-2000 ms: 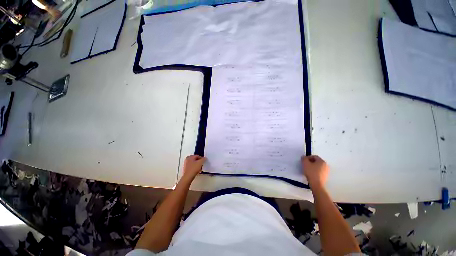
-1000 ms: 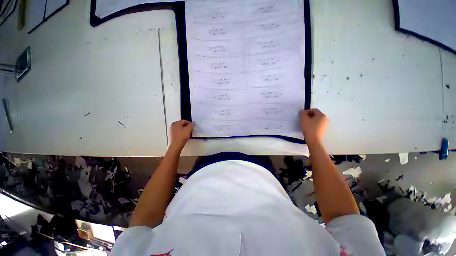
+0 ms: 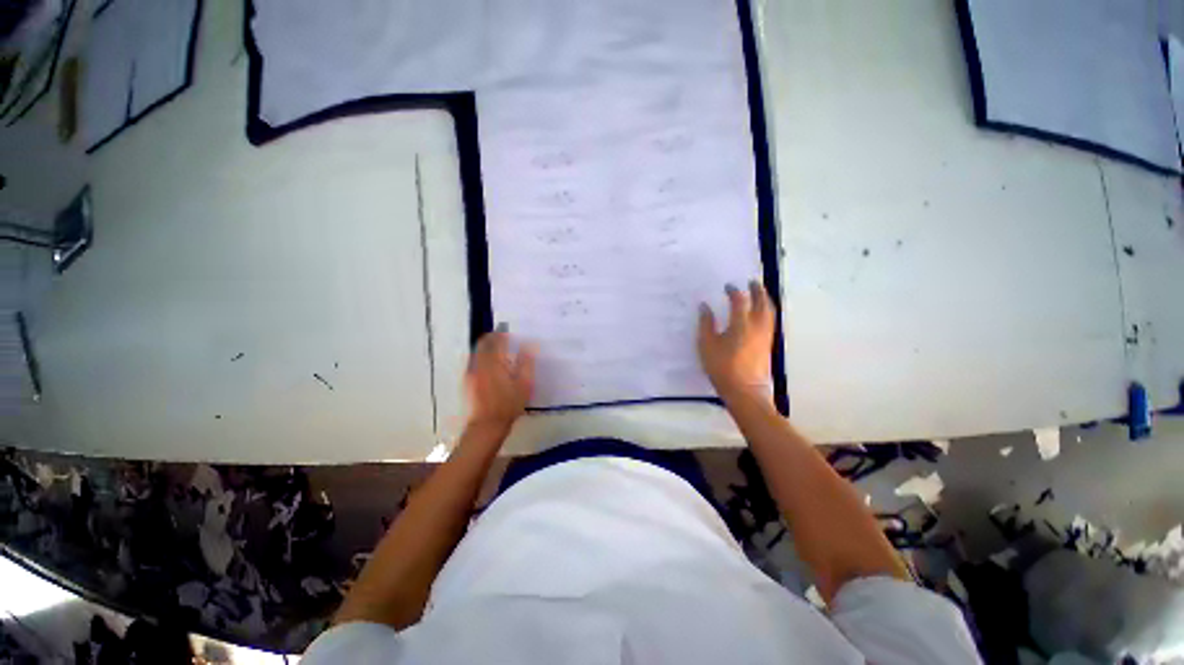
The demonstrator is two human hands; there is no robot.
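A white L-shaped paper marker (image 3: 610,234) with rows of small print lies on a thick black fabric lay (image 3: 470,221), whose dark edge shows around it. My left hand (image 3: 501,379) is at the paper's near left corner, slightly blurred, over the lay's edge. My right hand (image 3: 740,340) lies on the paper near its right edge, fingers apart and pointing away from me, holding nothing. The paper's far end runs out of the picture at the top.
The off-white table (image 3: 312,286) has its near edge in front of me. Paper-topped fabric blocks lie at the right (image 3: 1078,72) and far left (image 3: 136,65). A metal base plate (image 3: 73,229) and thin metal tool (image 3: 27,356) are left. A blue clamp (image 3: 1139,411) is right. Offcuts (image 3: 221,533) cover the floor.
Both hands have let go of the paper's near corners. My right hand has moved inward onto the sheet and spread its fingers. My left hand has shifted slightly inward and its fingers have loosened.
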